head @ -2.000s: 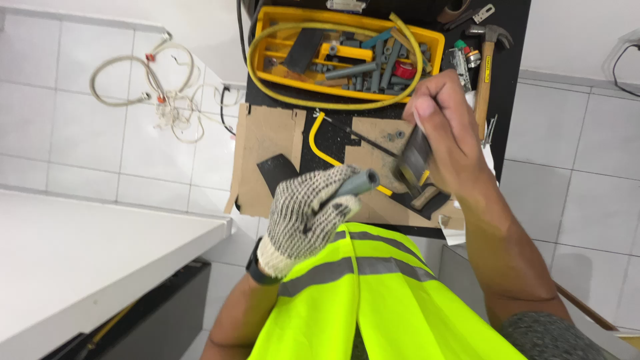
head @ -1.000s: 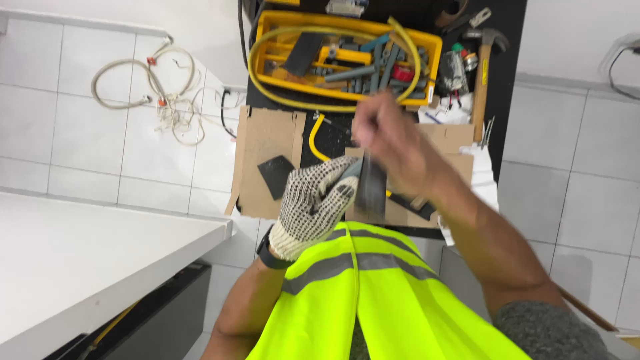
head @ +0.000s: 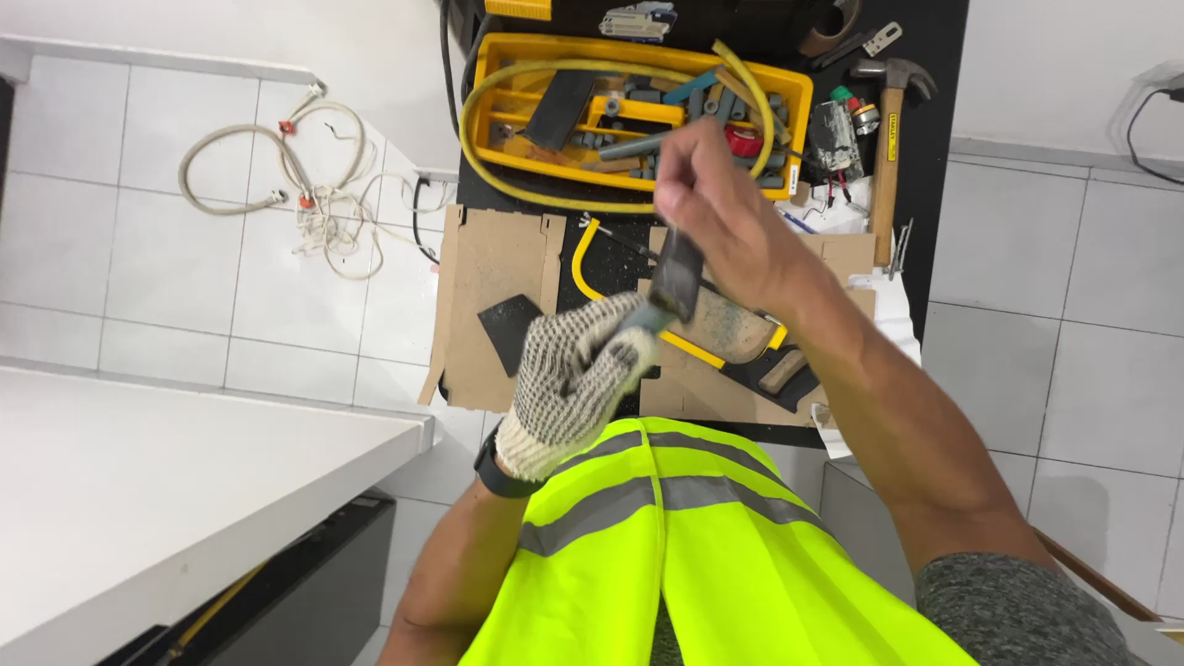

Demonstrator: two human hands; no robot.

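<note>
My left hand (head: 578, 370), in a dotted knit work glove, grips a short grey plastic pipe piece (head: 645, 319) whose end points up and to the right. My bare right hand (head: 717, 208) pinches a dark strip (head: 678, 277), which looks like sandpaper, against the pipe's end; motion blurs it. Beneath the hands lies a hacksaw with a yellow frame (head: 585, 259) on pieces of brown cardboard (head: 504, 240). Another dark sheet (head: 511, 331) rests on the left cardboard, just beyond the gloved fingers.
A yellow tray (head: 638, 190) of grey pipe pieces, with a yellow hose (head: 555, 205) looped over it, stands at the back. A claw hammer (head: 888, 166), a tape roll (head: 830, 26) and a wood-handled saw (head: 786, 375) lie on the right. A white ledge (head: 203, 481) juts in at left.
My right hand has moved from beside the pipe, with the dark strip, to the pipe's end. The left hand keeps its hold, and the pipe's open end no longer faces up.
</note>
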